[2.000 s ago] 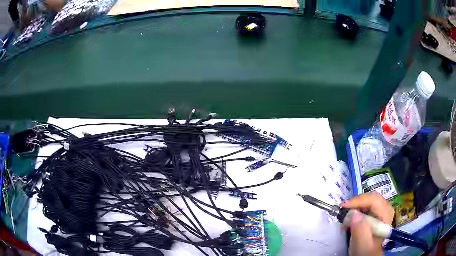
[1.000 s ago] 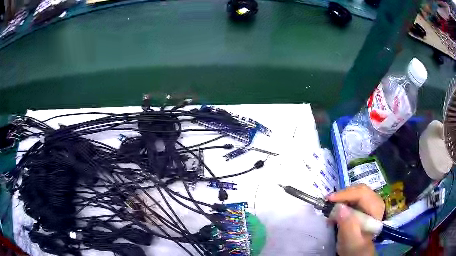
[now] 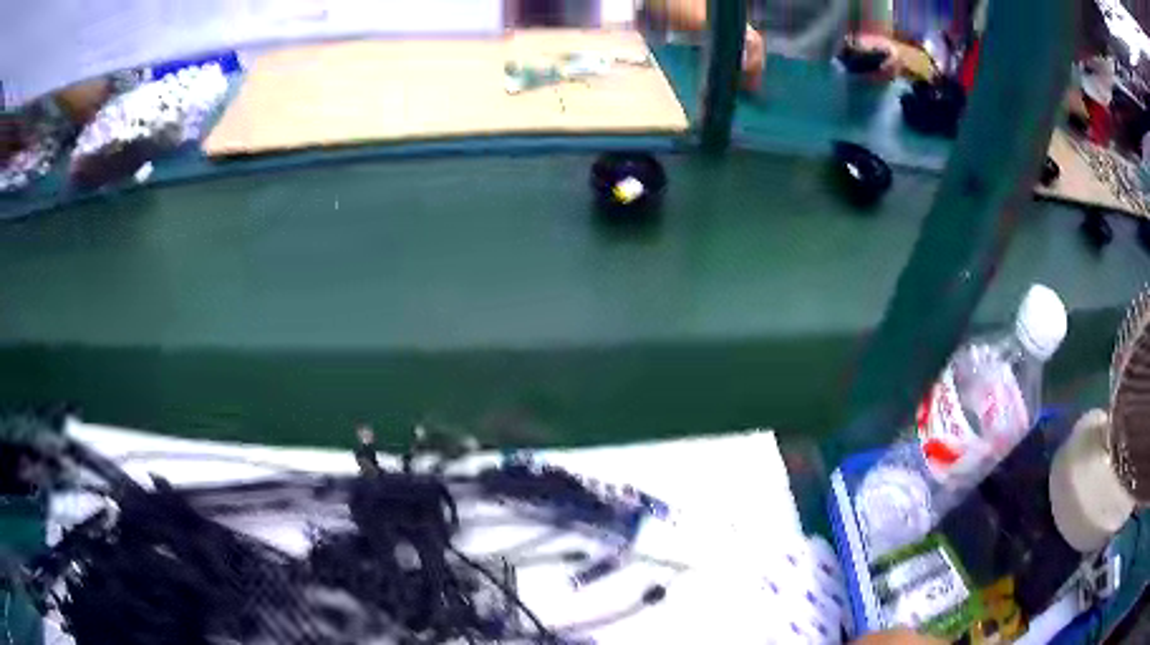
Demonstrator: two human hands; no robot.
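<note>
A large tangled heap of black cables (image 3: 214,567) lies at the lower left on the white paper sheet (image 3: 725,504), blurred. Small blue circuit boards (image 3: 618,504) show dimly at the right end of the upper cables. A single cable end with a black knob (image 3: 653,593) lies on the paper. My right hand (image 3: 895,638) is almost wholly cut off by the bottom edge; only a sliver shows, and what it holds cannot be seen. My left hand is not in view. The soldering iron is out of the picture.
A blue tray (image 3: 847,542) at the right holds a clear bottle (image 3: 977,410), a green packet (image 3: 927,582) and a yellow block (image 3: 996,611). A fan (image 3: 1095,485) stands at the right edge. Black round housings (image 3: 628,187) sit on the green ledge. Another person's hands (image 3: 883,57) show beyond.
The view has tilted up, so the cables and paper sit lower in the picture. The soldering iron, green disc and wired board strip have left the frame, and my right hand is nearly out.
</note>
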